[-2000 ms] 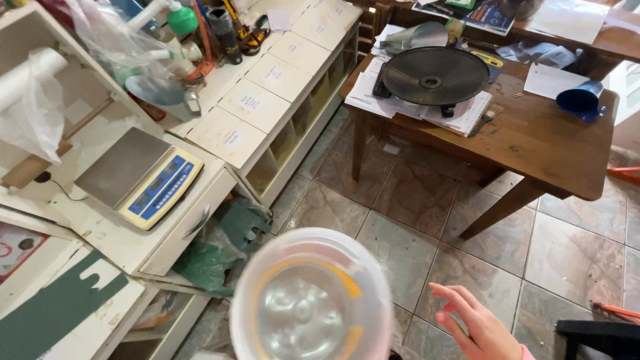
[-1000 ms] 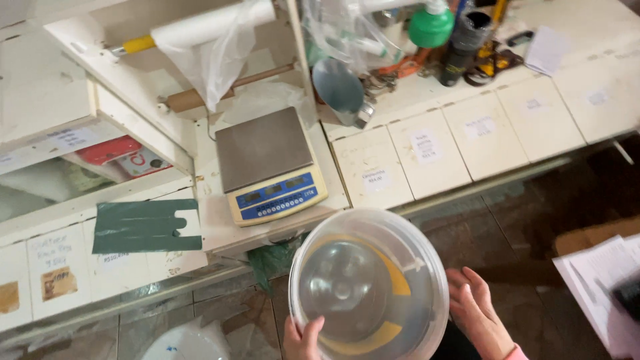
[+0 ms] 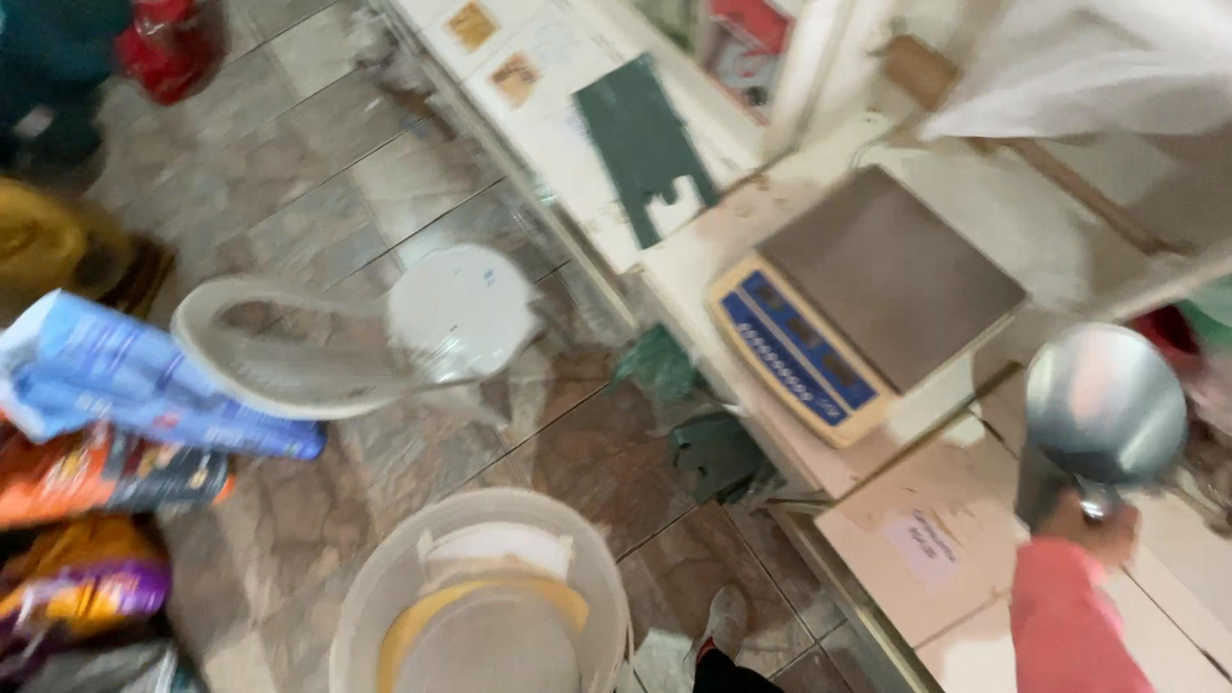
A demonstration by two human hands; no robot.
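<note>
My right hand (image 3: 1092, 529), below a pink sleeve, is closed on the handle of a metal scoop (image 3: 1107, 404) at the right, over the white counter. The scoop is beside a digital scale (image 3: 866, 298) with a dark flat pan and a blue keypad. At the bottom, a translucent plastic bucket (image 3: 361, 630) with a yellow band stands out over the tiled floor. My left hand is not visible, so its hold on the bucket cannot be seen.
A green plastic bag (image 3: 640, 144) lies flat on the counter left of the scale. On the floor are a white round lid or container (image 3: 464, 310), a clear plastic piece (image 3: 289, 361) and colourful packages (image 3: 144, 385). Labelled lids (image 3: 924, 549) line the counter. A shoe (image 3: 729, 616) shows below.
My right hand has left the bucket's side and taken hold of the metal scoop, which lay on the counter earlier. My left hand has gone out of sight. The view has swung strongly.
</note>
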